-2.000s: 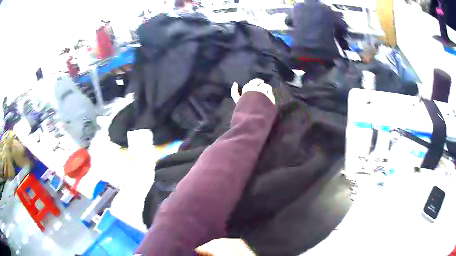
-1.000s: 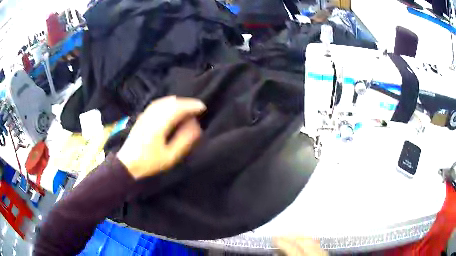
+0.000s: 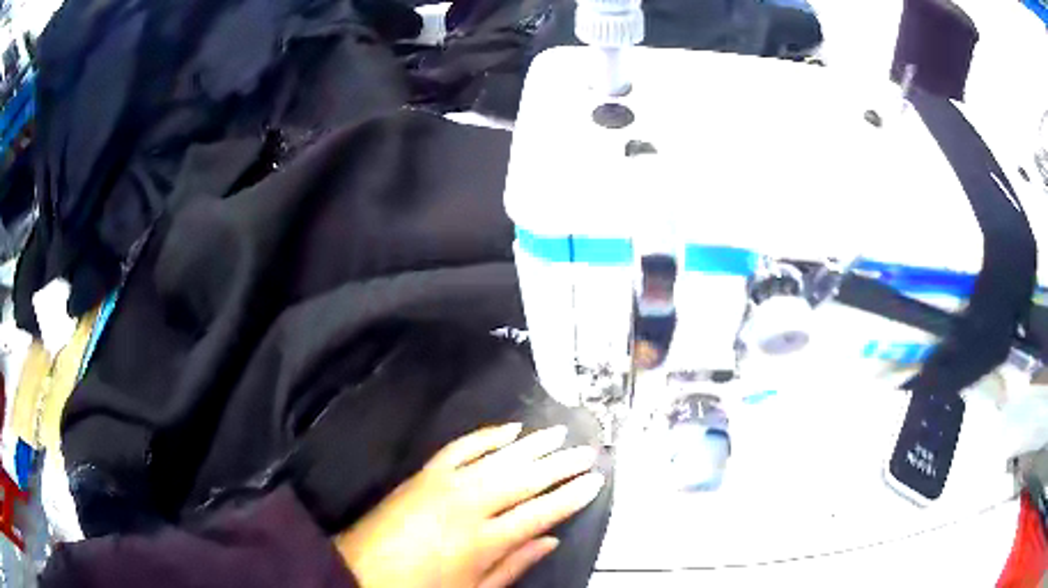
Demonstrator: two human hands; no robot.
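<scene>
A black garment piece (image 3: 379,241) lies spread and folded left of the sewing machine head (image 3: 736,149), with its right edge at the needle area (image 3: 607,402). My left hand (image 3: 477,505) lies palm down on the cloth in front of the needle area, fingers pointing right and slightly apart, not visibly pinching cloth. Fine light specks show along some cloth edges. The cloth under the hand and the exact needle contact are hidden or blurred. My right hand is not in view.
A heap of dark cloth (image 3: 230,57) stands at the back left. A small black control with a white rim (image 3: 926,448) lies right of the needle. A black band (image 3: 988,253) wraps the machine arm. A ribbed grey knob (image 3: 699,442) sits beside the foot.
The view has moved closer to the machine. My left hand has gone from above the cloth to flat on it near the needle. My right hand, partly visible at the bottom edge before, is gone.
</scene>
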